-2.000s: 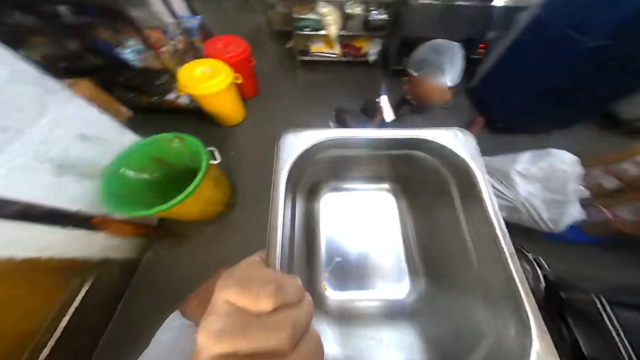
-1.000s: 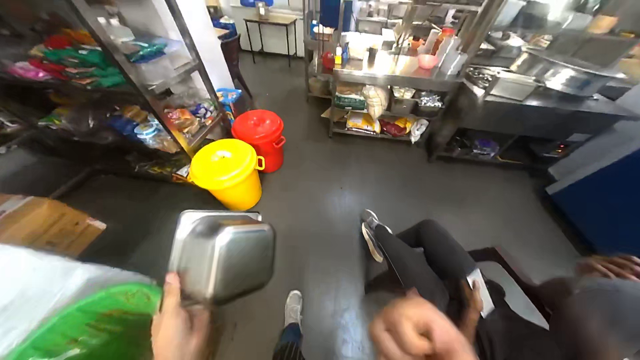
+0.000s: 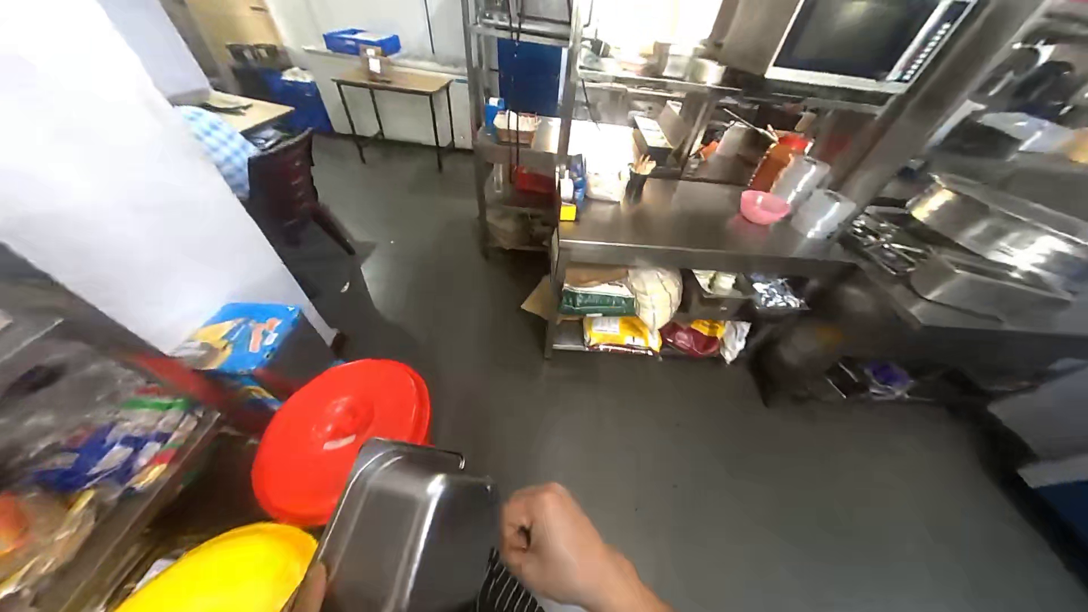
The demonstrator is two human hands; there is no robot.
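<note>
A rectangular stainless steel pan [image 3: 408, 535] is held at the bottom, tilted with its outer side up. My left hand [image 3: 309, 590] shows only as a sliver at the pan's lower left edge, gripping it; the rest is hidden. Close to the pan's right side is my right hand [image 3: 548, 531], its fingers curled, with no object visible in it. Whether it touches the pan cannot be told. Beyond the pan stands a bin with a red lid [image 3: 344, 442], and a yellow lid [image 3: 229, 574] lies to the pan's left.
A steel worktable [image 3: 680, 229] with a pink bowl [image 3: 763, 206] and bagged goods below stands ahead. Cooking equipment [image 3: 1003, 229] is at the right. A loaded shelf rack [image 3: 183, 467] and a white wall [image 3: 127, 170] border the left; a dark red chair [image 3: 285, 183] stands beyond the wall.
The view has swung and moved forward past the green tub and the seated person, who are out of view. The pan, seen from its open side two seconds ago, now shows its outside.
</note>
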